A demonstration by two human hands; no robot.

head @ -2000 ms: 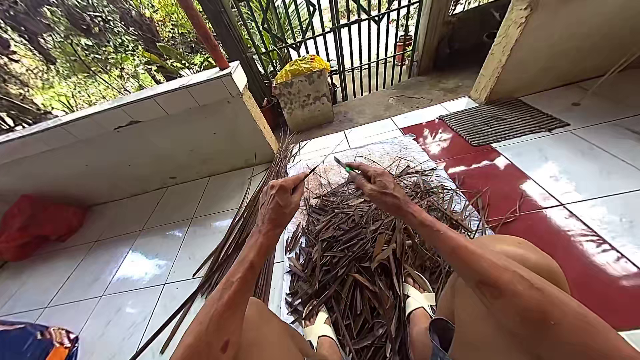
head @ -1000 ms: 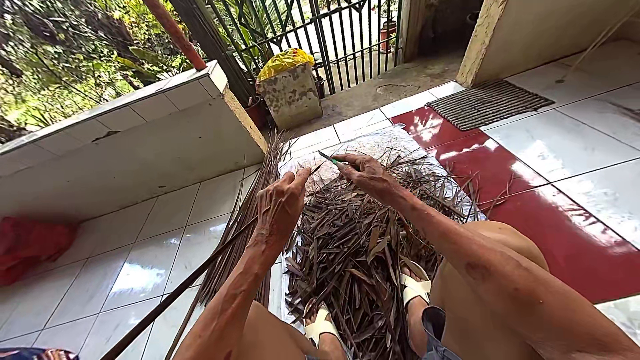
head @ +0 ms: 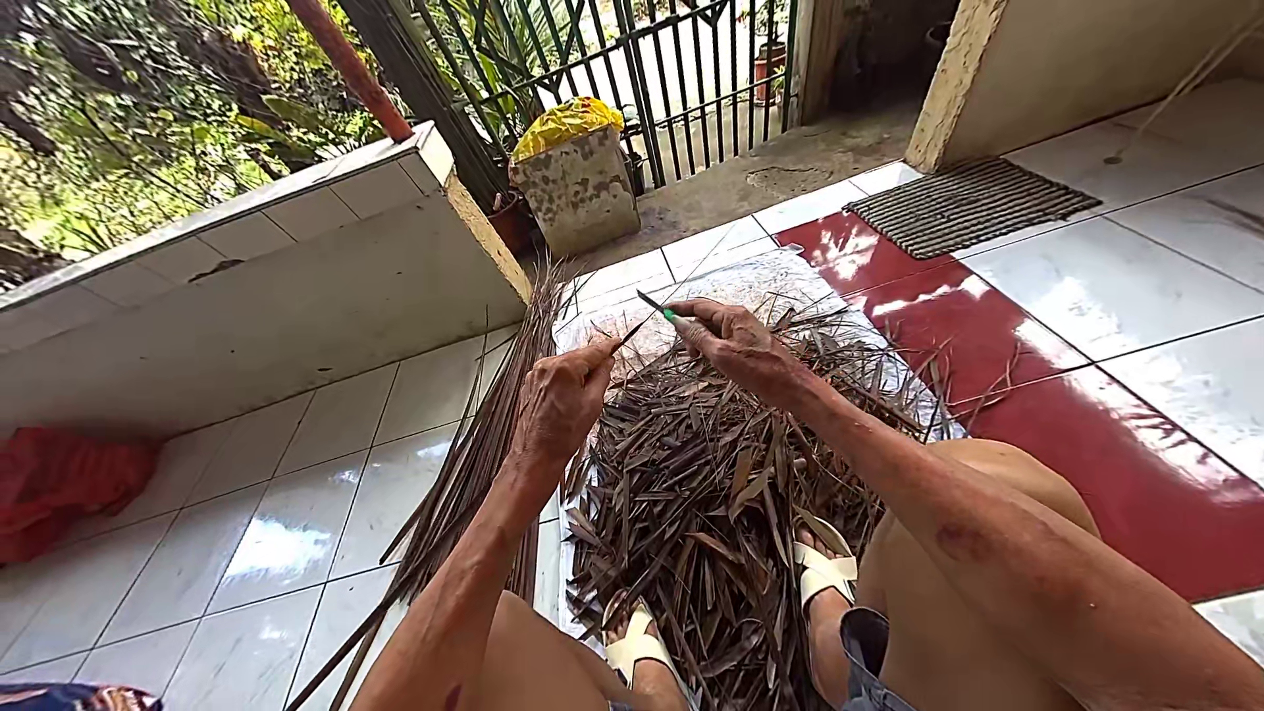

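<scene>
My left hand [head: 565, 395] is closed on a dark, thin palm leaf strip [head: 632, 334], whose tip sticks out toward the right hand. Close by on the right, my right hand [head: 736, 346] grips a small knife [head: 654, 302] with a green and pale handle, its blade pointing up and left. Under both hands spreads a pile of dry brown leaf pieces [head: 691, 494] on a white cloth [head: 760, 281]. Beside my left forearm lies a bundle of long thin brown ribs [head: 484, 444] on the tiles.
My sandalled feet flank the pile's near part. A low wall [head: 326, 306] runs along the left, with a red cloth or bag [head: 74, 484] near it. Ahead stand a concrete block [head: 578, 193] with a yellow bag [head: 568, 123] and a metal gate [head: 681, 89]. A ribbed mat [head: 973, 205] lies right.
The long dark rib that trailed from my left hand toward the lower left one second ago no longer shows there. The knife stays in my right hand.
</scene>
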